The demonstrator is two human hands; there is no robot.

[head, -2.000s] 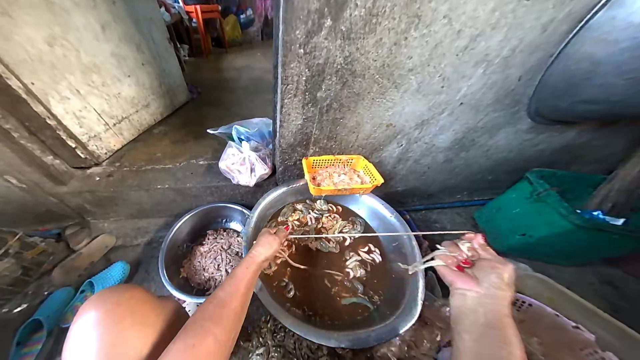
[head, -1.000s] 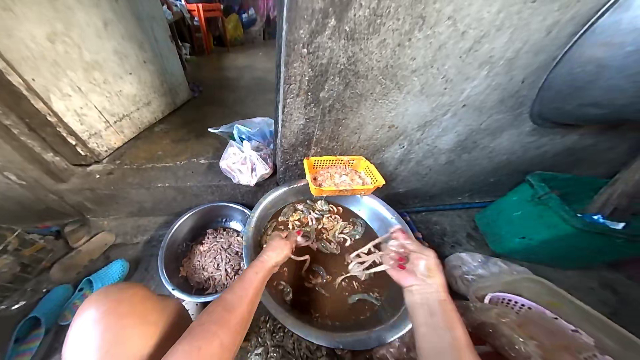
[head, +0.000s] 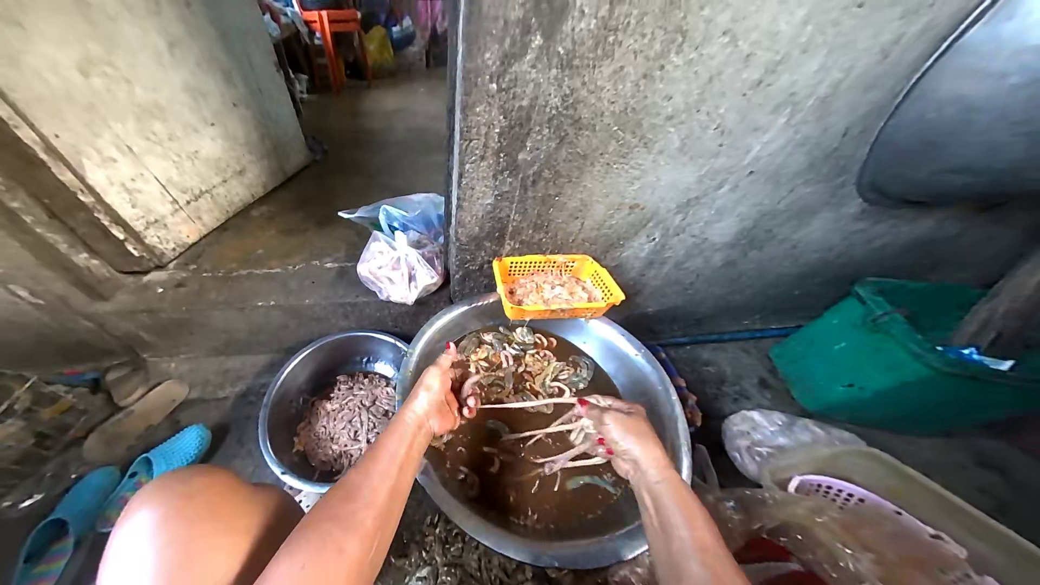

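Note:
A wide metal basin (head: 569, 552) holds murky brown water with pale, curled, worm-like strips (head: 520, 370) in it. Over its left side, my left hand (head: 439, 396) pinches one end of a long pale strand (head: 528, 403). The strand runs across to my right hand (head: 621, 435), whose fingers are closed on several more pale strands that dangle over the water. Left of the basin stands a smaller metal bowl (head: 280, 431) with a heap of greyish-pink strips (head: 349, 418). A yellow perforated plastic basket (head: 561, 311) with pinkish pieces rests at the basin's far rim.
Tied plastic bags (head: 402, 264) sit on the step by the doorway. Blue sandals (head: 154, 467) lie at the left. A green plastic tub (head: 869, 382) stands at the right, with clear plastic (head: 780, 443) and a pale container (head: 942, 504) nearer me. A concrete wall (head: 650, 162) rises behind the basin.
Two seconds ago a strand was stretched wide between my hands; one second ago they were closer together. Now a strand spans them again, shorter than at first.

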